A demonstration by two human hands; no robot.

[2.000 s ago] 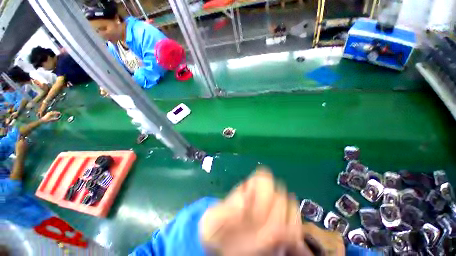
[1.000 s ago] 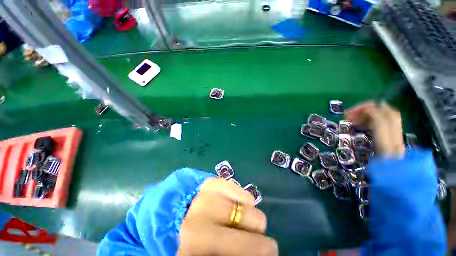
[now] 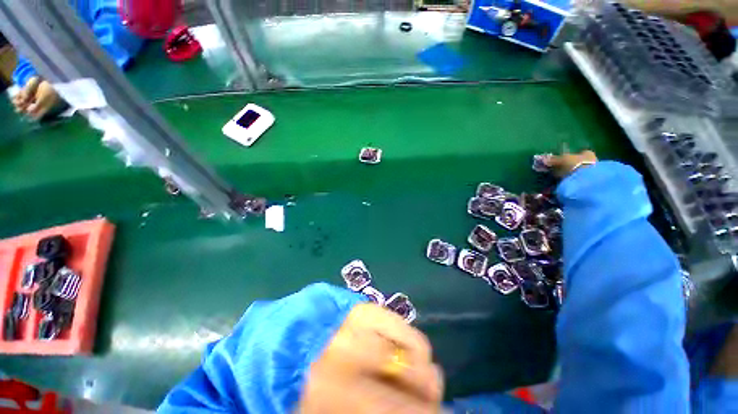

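Watch-style housings (image 3: 502, 277) with dark round centres and shiny rims lie in a pile at right of centre. Three more (image 3: 356, 275) lie close together just ahead of my left hand, partly hidden by it. My left hand (image 3: 376, 356), bare with a ring, is blurred and curled at bottom centre; its fingertips and anything in them are hidden. My right hand (image 3: 571, 162) reaches to the far side of the pile, its fingertips touching a lone housing (image 3: 542, 162); whether they grip it is unclear. My right sleeve covers part of the pile.
A salmon tray (image 3: 99, 283) with dark parts is at left. A wrapped metal post (image 3: 154, 129) slants across the left. A white device (image 3: 249, 124) and one housing (image 3: 371, 154) lie on the belt. Clear blister trays (image 3: 631, 121) and a blue fixture (image 3: 522, 23) are far right. Another person's hand is upper left.
My right hand has left my left hand and gone out over the pile to the lone housing beyond it. My left hand stays low at centre. The view has tilted down and turned right.
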